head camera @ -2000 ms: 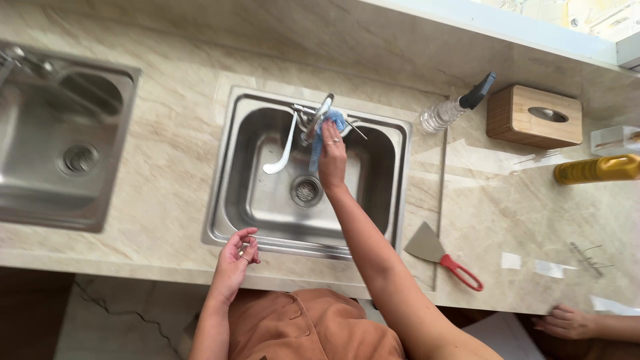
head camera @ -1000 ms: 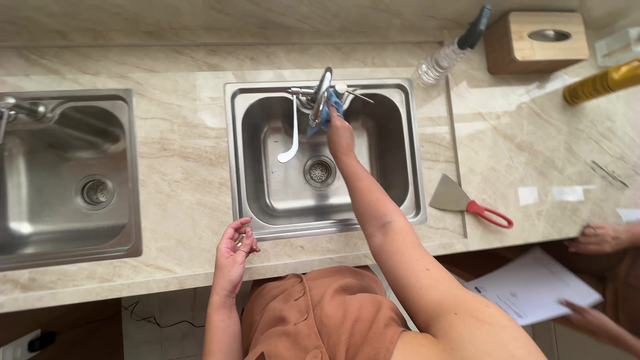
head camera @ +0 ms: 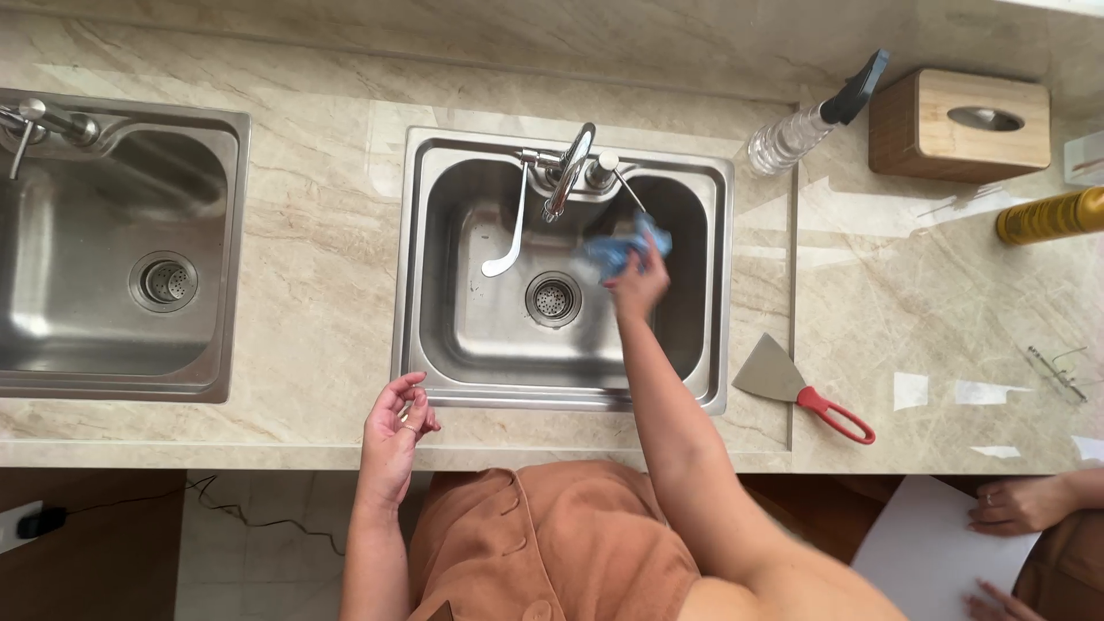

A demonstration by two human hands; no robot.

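Observation:
My right hand [head camera: 640, 280] grips a crumpled blue cloth [head camera: 625, 250], blurred, over the right part of a stainless steel sink [head camera: 483, 345]. Behind the cloth a thin lever juts from the soap-dispenser-like fitting [head camera: 602, 168]; whether they touch cannot be told. The chrome faucet [head camera: 569, 172] arches at the back middle, with its long lever handle [head camera: 517, 228] hanging over the basin at left. Near the sink's front left corner, my left hand [head camera: 398, 431] hovers with curled, slightly parted fingers and nothing in it.
A scraper with a red handle [head camera: 832, 414] lies right of the sink. Behind it stand a clear spray bottle [head camera: 785, 138], a wooden tissue box [head camera: 983, 125] and a yellow bottle [head camera: 1052, 216]. A second sink [head camera: 172, 345] is at left. Another person's hand [head camera: 1018, 504] rests by white paper [head camera: 927, 552].
My right hand with the blue cloth has moved from the faucet to the right and toward me, over the basin. My left hand stays near the sink's front left corner.

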